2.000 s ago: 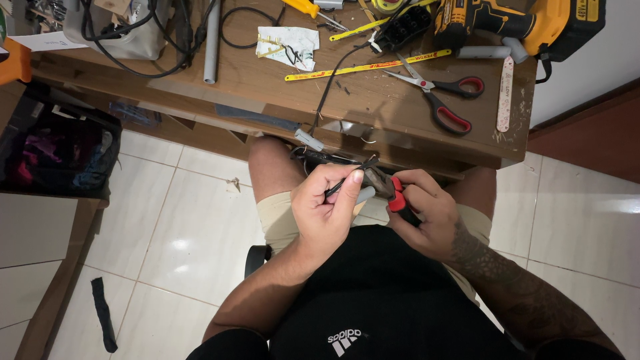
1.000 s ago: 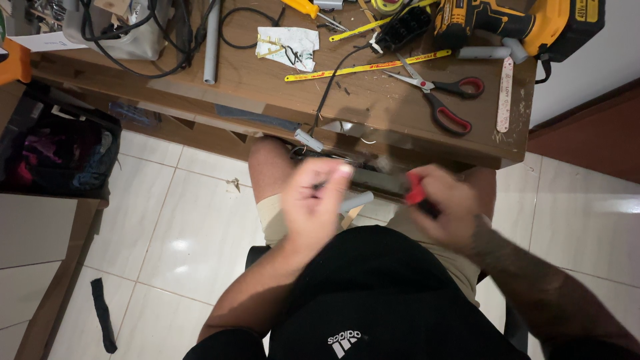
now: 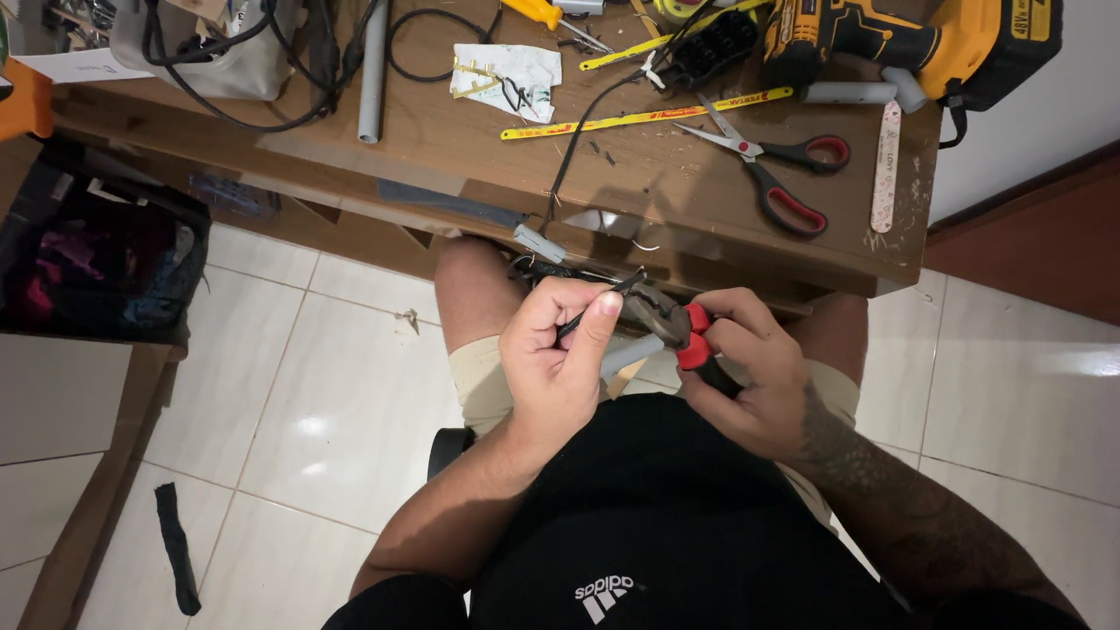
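Between thumb and forefinger, my left hand point(image 3: 560, 341) pinches a black cable point(image 3: 573, 325), whose end sticks out past the thumb. My right hand point(image 3: 752, 367) is closed around the handles of pliers point(image 3: 669, 325) with red and black grips. The pliers' jaws are beside the cable end; whether they touch it I cannot tell. Just below the jaws, over my lap, is a grey plastic tube point(image 3: 632, 354). A short grey tube piece point(image 3: 539, 243) lies at the bench edge, near a thin black cable point(image 3: 573, 144) running up to a black part point(image 3: 713, 48).
The wooden bench point(image 3: 647, 188) carries red-handled scissors point(image 3: 770, 157), a yellow hacksaw blade point(image 3: 647, 118), a nail file point(image 3: 886, 166), a yellow cordless drill point(image 3: 857, 39), a grey pipe point(image 3: 373, 74) and a plastic bin point(image 3: 210, 52). A black strip point(image 3: 178, 547) lies on the tiled floor.
One second ago the pliers were farther right of my left hand and both hands were blurred. Now the hands are closer together, with the jaws beside the cable end.
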